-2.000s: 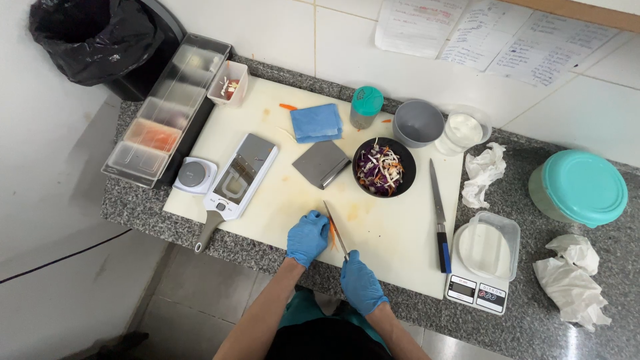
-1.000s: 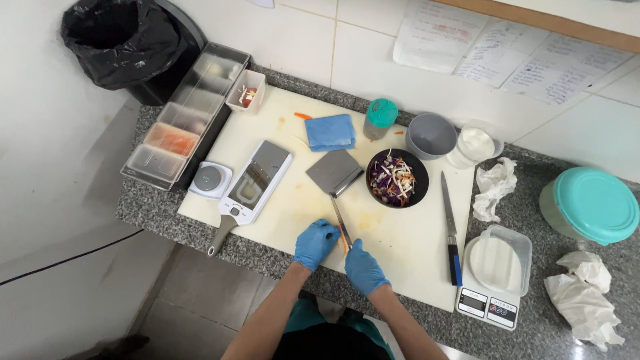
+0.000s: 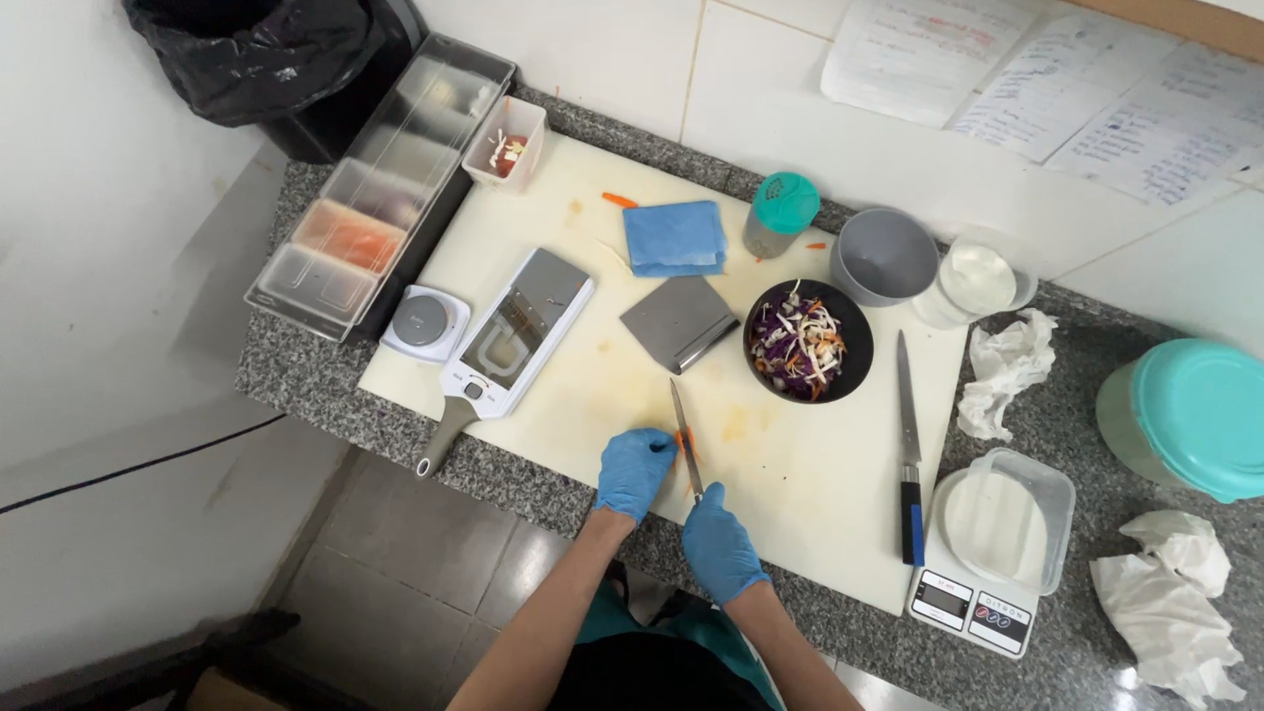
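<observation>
My right hand point(image 3: 722, 545), in a blue glove, grips the handle of a small kitchen knife point(image 3: 686, 441), its blade pointing away from me over the white cutting board point(image 3: 592, 370). Orange carrot pieces point(image 3: 690, 446) lie at the blade. My left hand point(image 3: 637, 472), gloved too, has its fingertips on the board beside the carrot; whether they hold a piece is hidden. Beyond the knife tip is a metal bench scraper point(image 3: 679, 324). A black bowl point(image 3: 857, 367) of shredded purple and white cabbage with carrot stands right of it.
A mandoline slicer point(image 3: 518, 331) and its grey-knobbed holder point(image 3: 423, 323) lie left, near a lidded ingredient tray point(image 3: 370, 212). Behind are a folded blue cloth point(image 3: 675, 238), a shaker point(image 3: 780, 215) and a grey bowl point(image 3: 884, 257). A long knife point(image 3: 908, 449) and a kitchen scale point(image 3: 973, 604) are right.
The metal scraper lies turned differently from two seconds ago. Both hands stay near the carrot, and the small knife stays in my right hand. The view has shifted slightly.
</observation>
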